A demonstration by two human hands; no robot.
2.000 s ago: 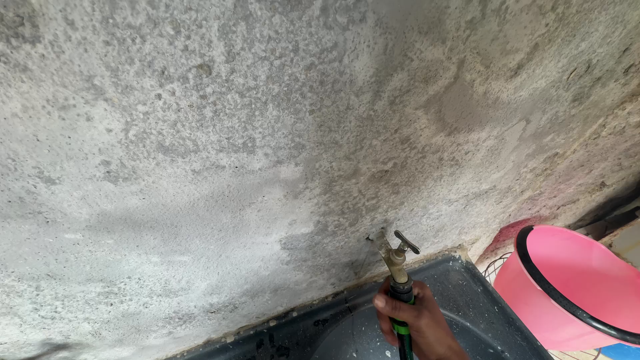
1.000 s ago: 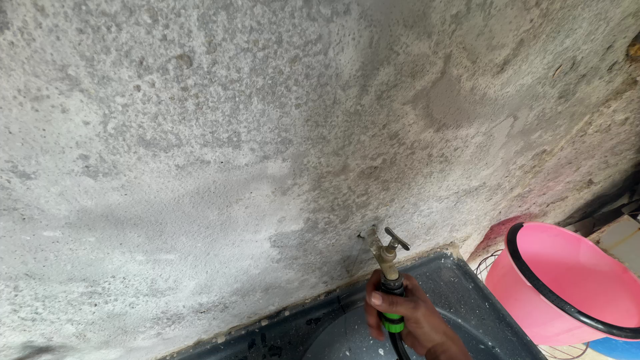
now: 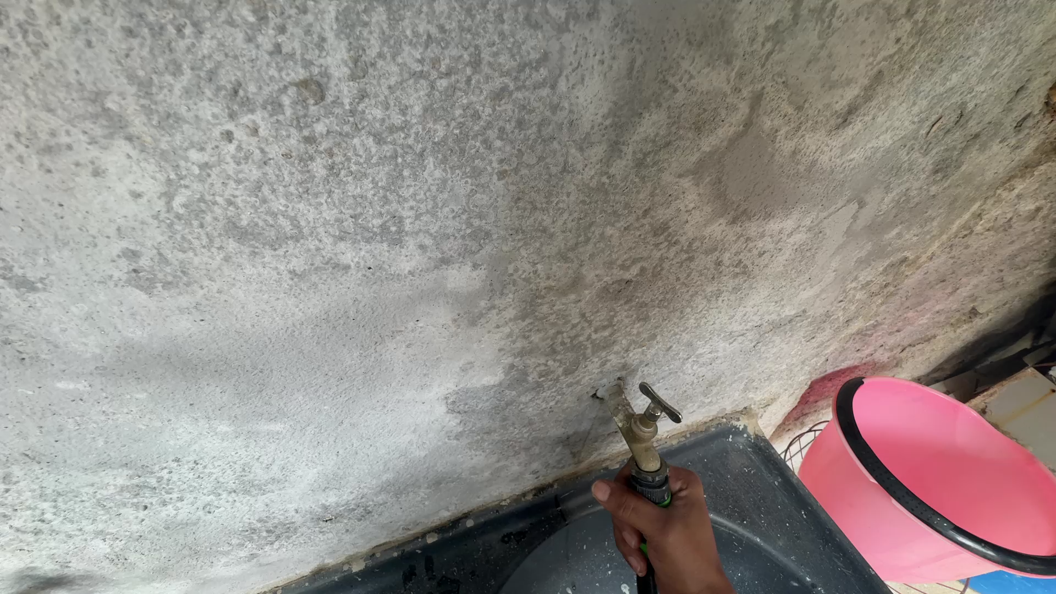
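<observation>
A worn metal tap (image 3: pixel 640 436) with a T-shaped handle (image 3: pixel 660 403) juts from the wall above a dark grey sink (image 3: pixel 742 470). A black and green hose connector (image 3: pixel 652 485) sits at the tap's outlet, with a dark hose (image 3: pixel 647 581) below it. My right hand (image 3: pixel 672 528) is closed around the connector and the top of the hose, thumb on the left side; the palm hides part of both. My left hand is out of view.
A rough, stained plaster wall (image 3: pixel 371 247) rises behind the sink. At the right stands a pink bucket (image 3: pixel 850 503) with a black handle (image 3: pixel 899 495), beside a wire rack (image 3: pixel 802 445). Something blue (image 3: pixel 1011 582) lies under the bucket.
My right hand has shifted its grip on the connector; the green part that showed below the fingers a second ago is now mostly covered.
</observation>
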